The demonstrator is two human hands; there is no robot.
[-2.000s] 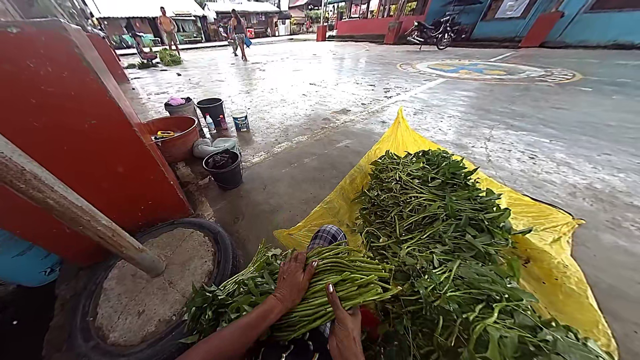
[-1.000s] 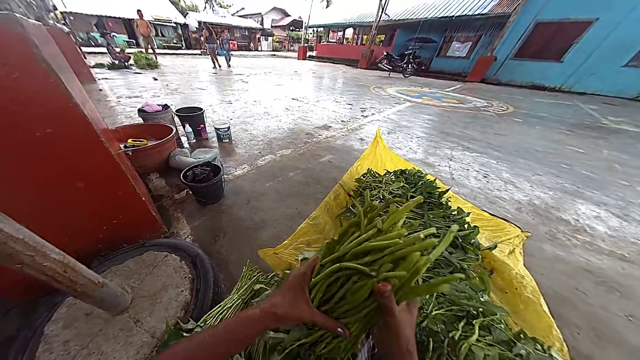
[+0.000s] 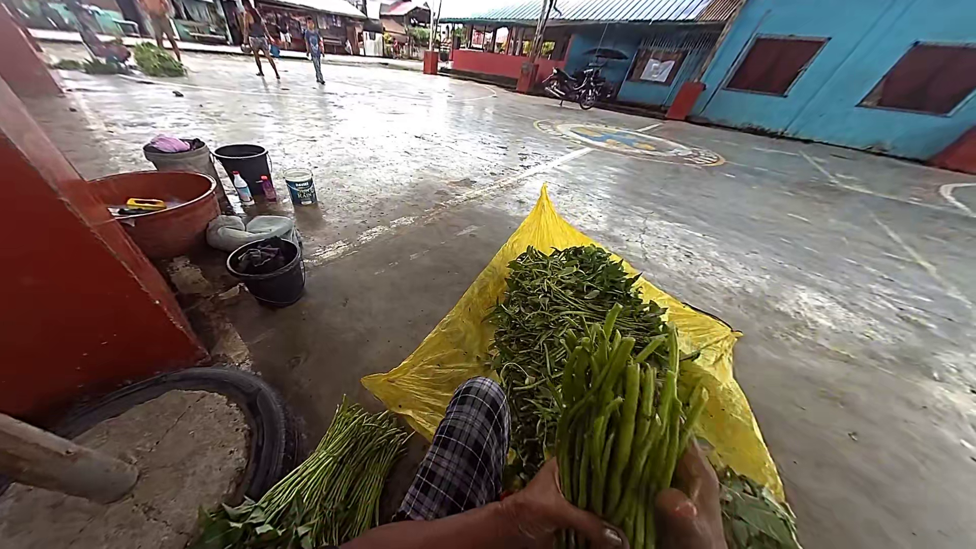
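My left hand [image 3: 553, 507] and my right hand [image 3: 690, 499] grip a bundle of thick green stems [image 3: 621, 427] from both sides, held upright at the lower right. Behind and beneath the bundle lies a heap of leafy greens [image 3: 572, 290] on a yellow plastic sheet [image 3: 450, 358]. To the left of my plaid-covered knee [image 3: 467, 435], a second bunch of thin-stemmed greens [image 3: 343, 465] rests low down, its leaves toward the bottom edge. The lower ends of the held stems are hidden by my hands and the frame edge.
A concrete-filled tire [image 3: 267, 415] with a pole [image 3: 61, 457] stands at the left beside a red wall [image 3: 76, 282]. Beyond it are an orange basin [image 3: 164, 213], a black bucket [image 3: 271, 282], more buckets and a paint can [image 3: 300, 187]. People and a motorcycle [image 3: 576, 85] are farther off.
Two seconds ago both hands lay on a bunch of greens over my lap. Now they hold a thick-stemmed bundle upright farther right, and a thin-stemmed bunch shows left of my knee. The view has shifted.
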